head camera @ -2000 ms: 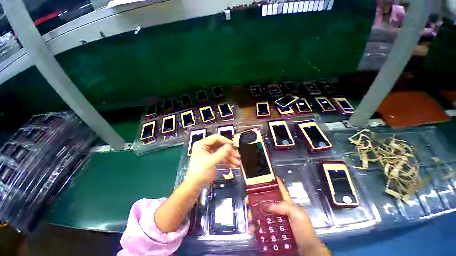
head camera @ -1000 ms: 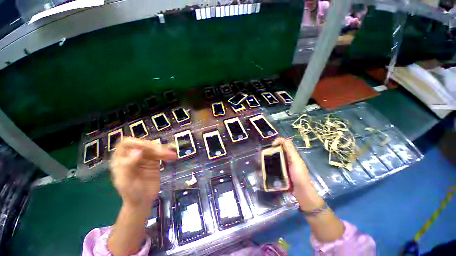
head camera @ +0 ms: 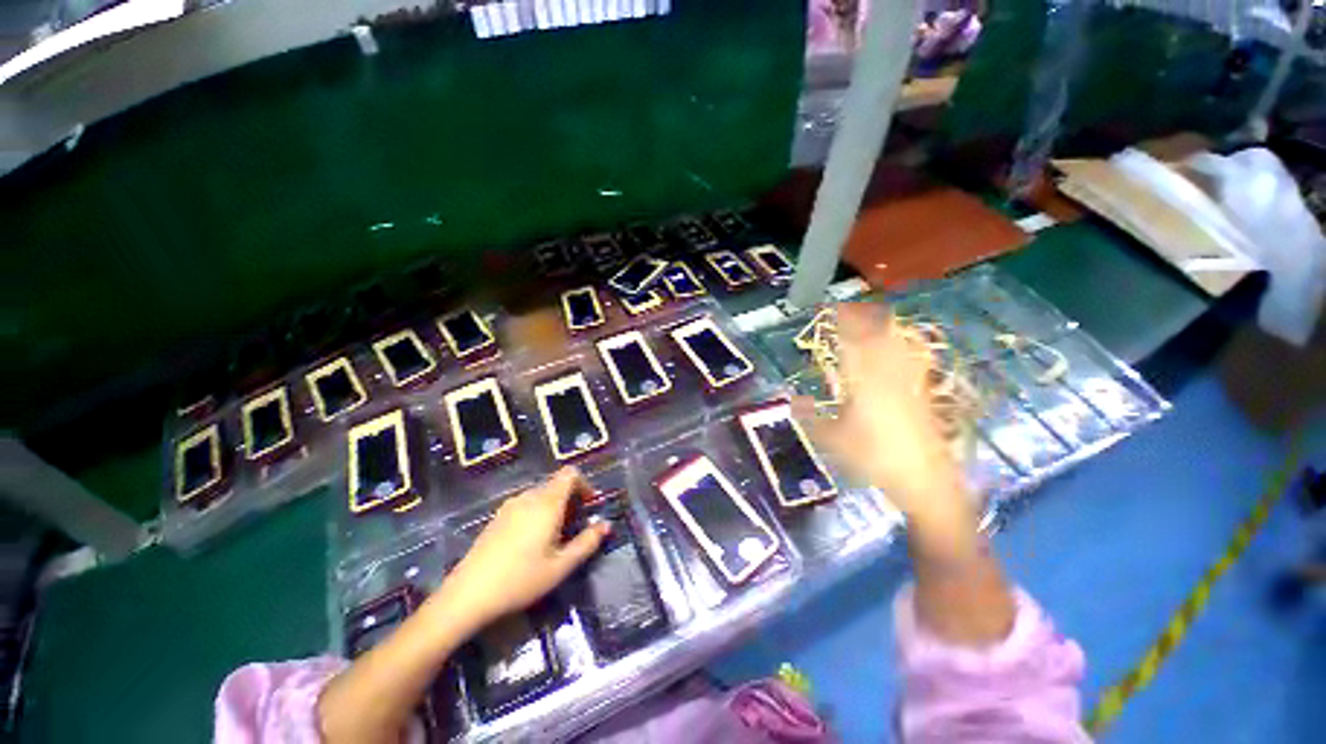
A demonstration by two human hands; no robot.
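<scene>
Closed red flip phones with cream borders sit in the clear blister tray [head camera: 345, 541] before me. Its back row holds several. At the front right are a phone [head camera: 788, 454] and, left of it, a slightly tilted phone [head camera: 720, 520]. Darker phones [head camera: 623, 589] show through the plastic at the front left. My left hand [head camera: 531, 545] is over the front row, fingertips bent down near a small reddish edge; its grip is unclear. My right hand [head camera: 880, 414], blurred, is over the cream waste strips [head camera: 945, 381], fingers apart, with no phone in it.
Another phone tray [head camera: 298, 422] lies behind at the left. An empty clear tray [head camera: 1069, 400] is under the waste strips. A grey post [head camera: 851, 160] stands behind them, beside a reddish-brown board [head camera: 931, 233]. Cardboard [head camera: 1149, 211] lies at the far right. A green panel [head camera: 393, 160] backs the bench.
The phone is no longer in my right hand, which has moved up over the waste strips. A second cream-bordered phone now shows in the front row. My left hand has lowered to the tray.
</scene>
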